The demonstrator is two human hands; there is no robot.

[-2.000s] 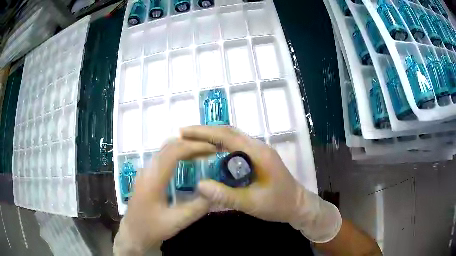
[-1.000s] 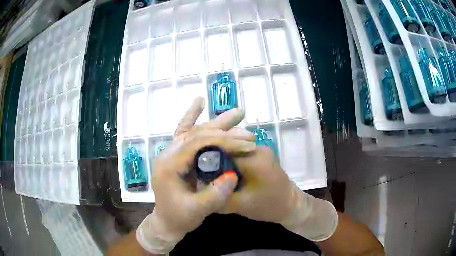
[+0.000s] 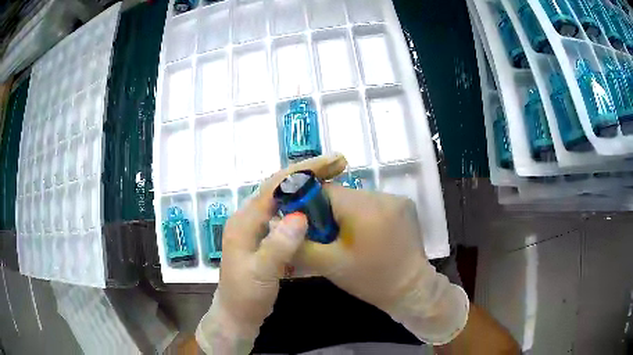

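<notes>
My gloved left hand (image 3: 253, 260) and gloved right hand (image 3: 378, 246) meet over the near edge of the white blister tray (image 3: 336, 132). Between them they hold a dark unit (image 3: 312, 208) with a blue band, its pale-centred dark end tilted up toward me. The left thumb, with a red-orange mark, presses beside the band. One teal unit (image 3: 300, 130) lies in a middle pocket. Teal units also lie in the nearest row, two at its left (image 3: 179, 237); others there are partly hidden by my hands.
An empty white tray (image 3: 62, 152) lies at the left. Stacked trays (image 3: 534, 170) filled with teal units stand at the right. More white sheets (image 3: 104, 319) are low at the lower left. Green mat (image 3: 128, 132) shows between the trays.
The held unit has turned from end-on to tilted, so its blue band and dark side show. The left hand has shifted slightly, uncovering a second unit in the nearest row.
</notes>
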